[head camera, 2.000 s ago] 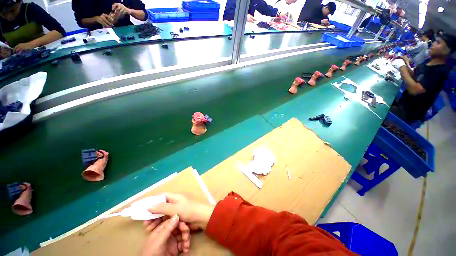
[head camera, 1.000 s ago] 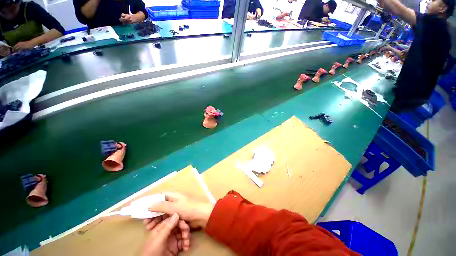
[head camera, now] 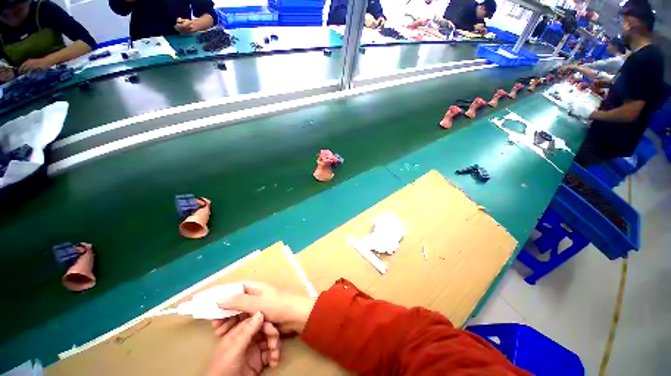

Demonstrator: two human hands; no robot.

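Note:
My right hand (head camera: 274, 305), in a red sleeve, holds a white glue bottle (head camera: 210, 301) over the cardboard (head camera: 169, 349), its thin nozzle pointing left. My left hand (head camera: 246, 348) is just below, its fingers curled and touching or close to the right hand; it shows nothing in its grip. Tan figure parts with dark blue pieces lie on the conveyor, one at far left (head camera: 79, 272) and one nearer (head camera: 195, 218). Another tan part with a red piece (head camera: 324, 166) stands farther along.
A crumpled tissue (head camera: 386, 233) and a white strip (head camera: 368, 255) lie on the right cardboard (head camera: 456, 253). A small black part (head camera: 473, 173) lies on the green edge. A blue crate (head camera: 600, 213) is at right. Seated workers are across the belt; a person stands at right.
The figure parts on the belt have moved right and away from me. The person at right has lowered a raised arm. My hands and the bottle have stayed nearly still.

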